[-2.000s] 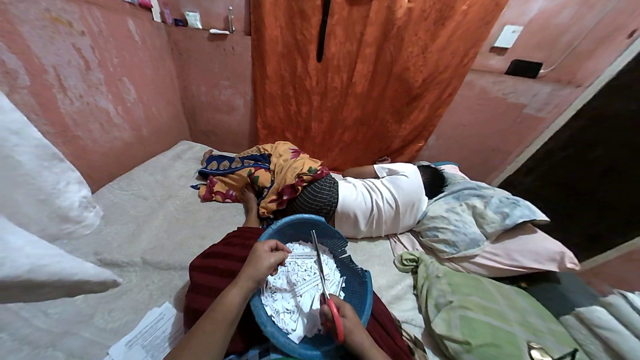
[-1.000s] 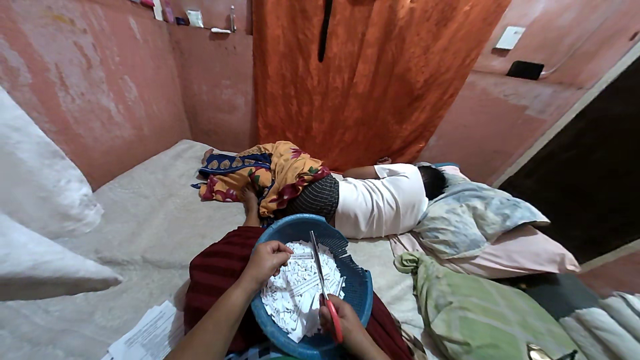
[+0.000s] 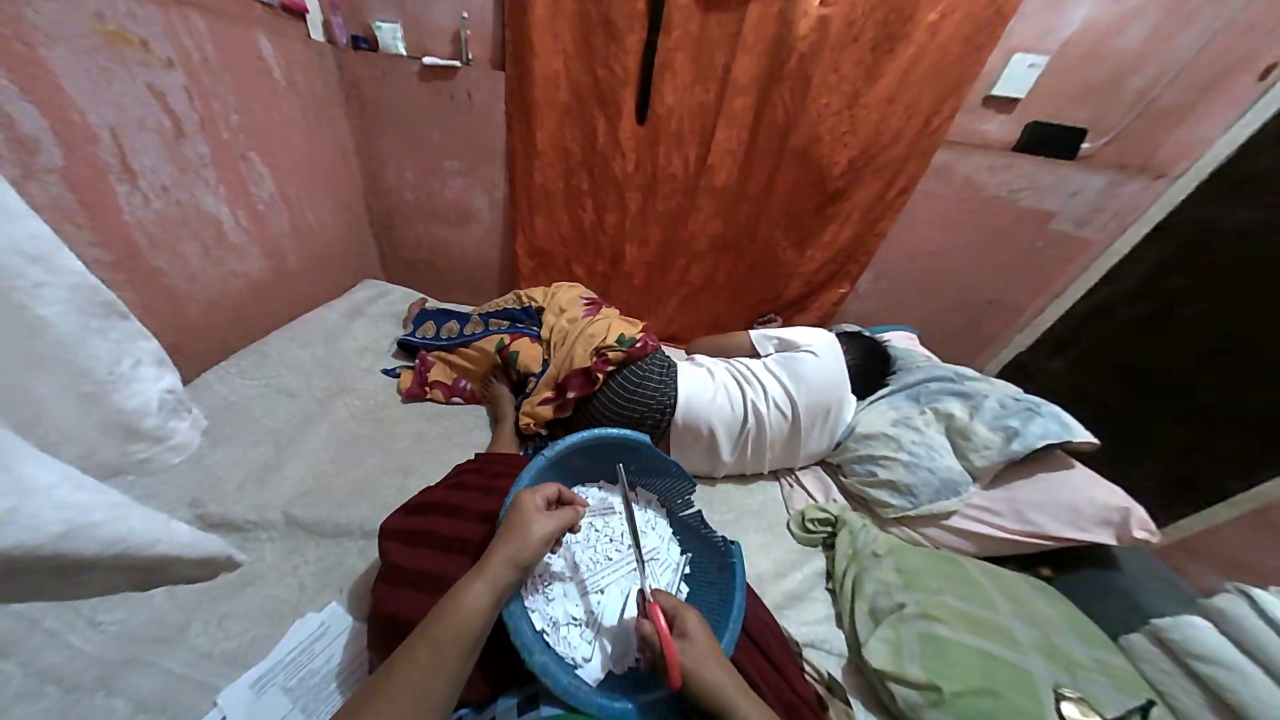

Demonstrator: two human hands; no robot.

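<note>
A blue plastic basket (image 3: pixel 722 590) with a broken rim rests on my lap, holding many small cut pieces of white printed paper (image 3: pixel 590 600). My right hand (image 3: pixel 680 640) grips red-handled scissors (image 3: pixel 634 520), whose blades point up and away over the paper pieces and look closed or nearly so. Above the basket's left part is my left hand (image 3: pixel 545 520), thumb and fingertips pinched together; whether a bit of paper is between them I cannot tell. Printed sheets (image 3: pixel 300 665) lie on the bed to the left of my leg.
A person in a white shirt (image 3: pixel 765 400) lies across the bed (image 3: pixel 310 420) just beyond the basket, legs partly under a patterned orange cloth (image 3: pixel 580 330). Pillows (image 3: pixel 960 620) are at the right. White fabric (image 3: pixel 80 350) hangs at the left, an orange curtain (image 3: pixel 720 170) behind.
</note>
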